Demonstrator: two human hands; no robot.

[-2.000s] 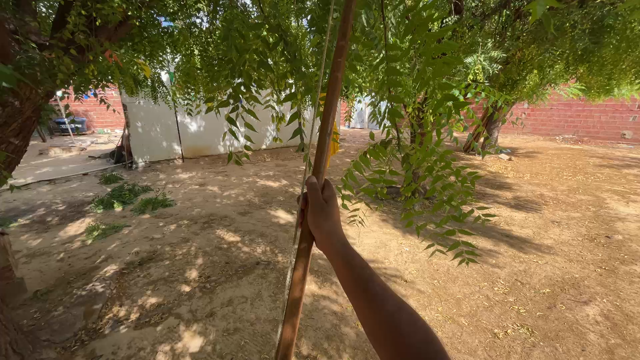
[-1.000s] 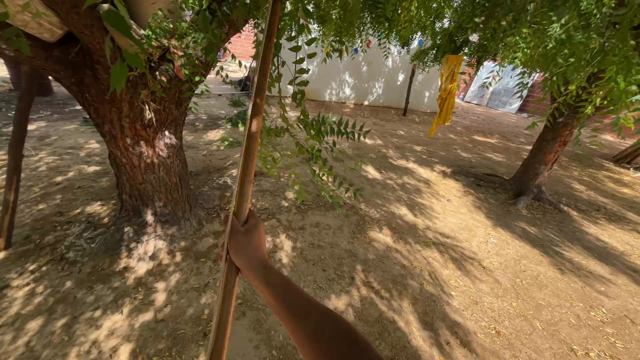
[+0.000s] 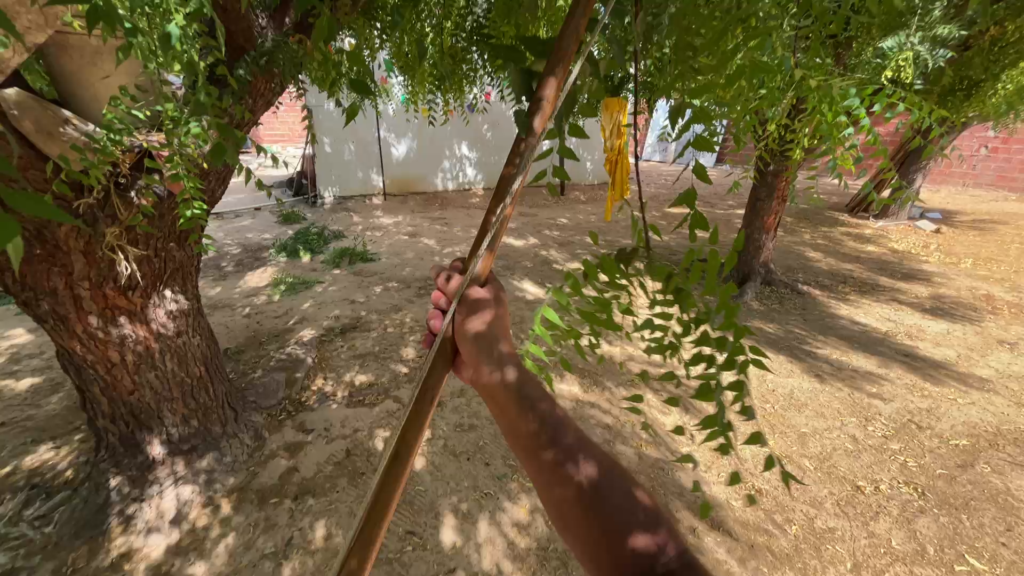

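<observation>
My right hand [image 3: 476, 324] is closed around a long wooden pole [image 3: 404, 448] near the middle of the view, its fingers wrapped to the left side. The pole slants from the bottom left of centre up to the top right of centre, where its end is out of view. A thin cord [image 3: 506, 204] runs along the pole and passes by my fingers. Just right of my wrist hangs a leafy green branch [image 3: 664, 312]. My left hand is not in view.
A thick tree trunk [image 3: 148, 344] stands close on the left, another trunk [image 3: 764, 208] farther right. Yellow cloth [image 3: 614, 152] hangs beyond the pole. Cut green sprigs [image 3: 308, 240] lie on the sandy ground before a white wall [image 3: 448, 152]. A red brick wall [image 3: 968, 156] stands far right.
The pole's upper end has tipped to the right since one second ago, with my right hand still closed on it. The view has swung left and then partly back.
</observation>
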